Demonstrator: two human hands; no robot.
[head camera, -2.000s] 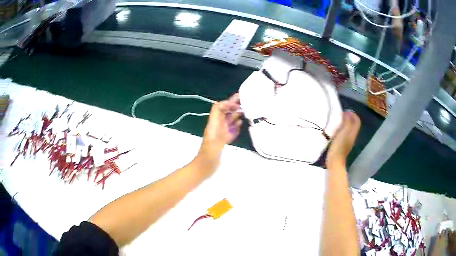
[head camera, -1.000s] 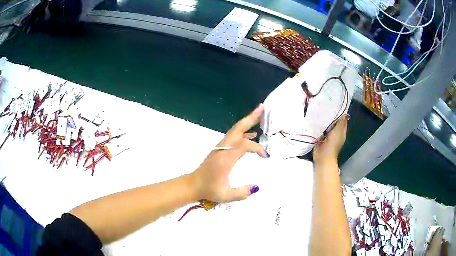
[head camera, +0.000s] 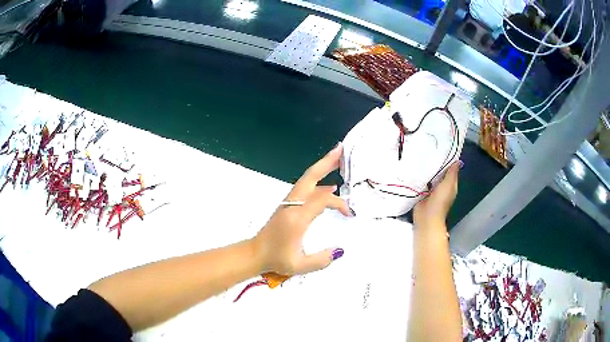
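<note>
A white rounded housing (head camera: 428, 143) is held tilted above the bench's far edge. A dark red and black wire harness (head camera: 457, 130) curves over its face, with a small black connector (head camera: 399, 123) at one end. My right hand (head camera: 438, 194) grips the housing's lower right edge. My left hand (head camera: 294, 224) touches its left edge with the fingertips, fingers spread and thumb apart. An orange film part (head camera: 274, 279) with red leads lies on the white bench, partly hidden under my left hand.
Loose wired parts (head camera: 73, 177) lie in a pile at left, another pile (head camera: 505, 300) at lower right. The dark green belt (head camera: 200, 100) runs behind the bench. A slanting grey post (head camera: 528, 174) stands at right. A perforated white plate (head camera: 306, 45) and orange strips (head camera: 378, 67) lie beyond.
The housing has turned and tilted since the first frame, and the white cable on the belt has gone from view. My left hand has come lower, over the orange part. Little differs from one second ago.
</note>
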